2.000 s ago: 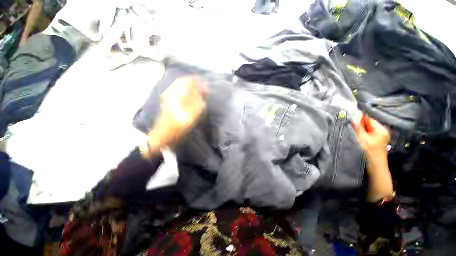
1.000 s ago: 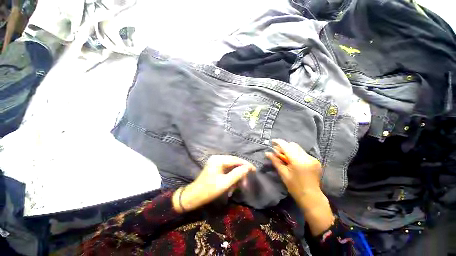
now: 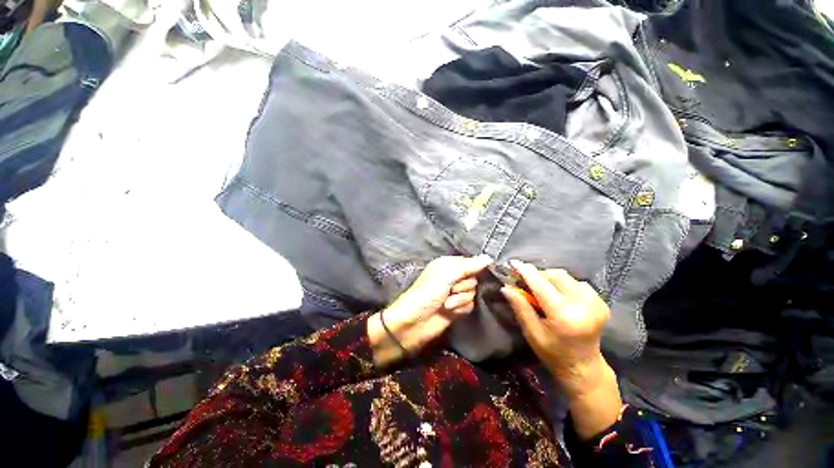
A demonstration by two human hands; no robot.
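A grey denim-type garment (image 3: 366, 174) lies spread over the table's near edge and towards my lap. Its button placket (image 3: 539, 146) runs across the top, and a pocket (image 3: 471, 196) with yellow-green embroidery lies in the middle. My left hand (image 3: 441, 300) pinches the cloth just below the pocket's corner. My right hand (image 3: 558, 315) is closed around small orange-red thread snips (image 3: 523, 295), mostly hidden by the fingers. Their tip is close to my left fingertips. Any thread there is too fine to tell. A black piece of cloth (image 3: 503, 87) shows inside the opened garment.
The white table (image 3: 155, 228) shows at left. Dark garments (image 3: 759, 73) with yellow-green embroidery and buttons lie at right, with more hanging below. Grey cloth (image 3: 46, 101) lies at far left. Pale garments (image 3: 206, 46) lie at the far side.
Both hands came together from wide apart and now work at the cloth below the pocket. The garment was spread flatter, then shifted slightly right. The snips stay in my right hand.
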